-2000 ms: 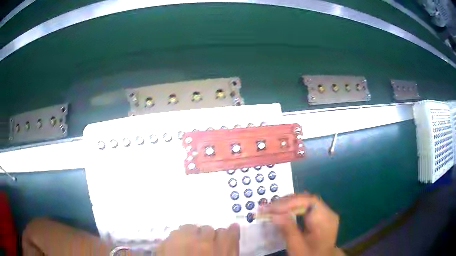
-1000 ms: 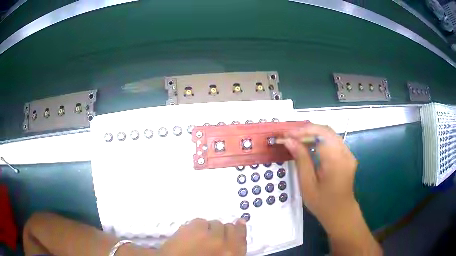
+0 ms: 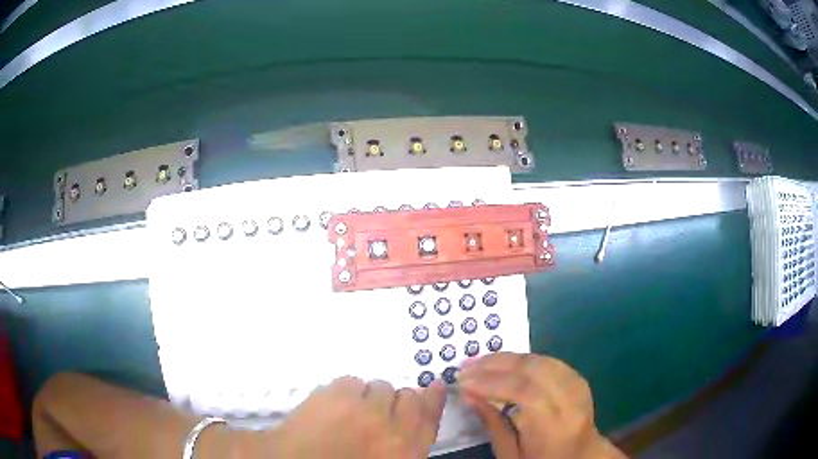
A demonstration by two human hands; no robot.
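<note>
A white tray (image 3: 260,323) lies in front of me with small round dark components (image 3: 444,329) in rows at its lower right and along its top. A red fixture (image 3: 448,269) lies across the tray; its two left seats hold bright pieces, its two right seats look duller. My right hand (image 3: 538,403) has its fingertips at a component in the lowest visible row. A small part of a pen-like tool seems to show between its fingers, mostly hidden. My left hand (image 3: 359,421) rests with bent fingers on the tray's lower part, beside that row; what is under them is hidden.
Grey fixtures with four seats stand along the green belt: one at left (image 3: 126,184), one at centre (image 3: 435,146), one at right (image 3: 662,148), and a small far one (image 3: 752,157). A tray stack (image 3: 782,251) stands at right. A thin white stick (image 3: 604,242) lies right of the tray.
My right hand has moved from the red fixture's third seat down to the tray beside my left hand. That seat's bright piece is gone. A second component shows in the lowest row.
</note>
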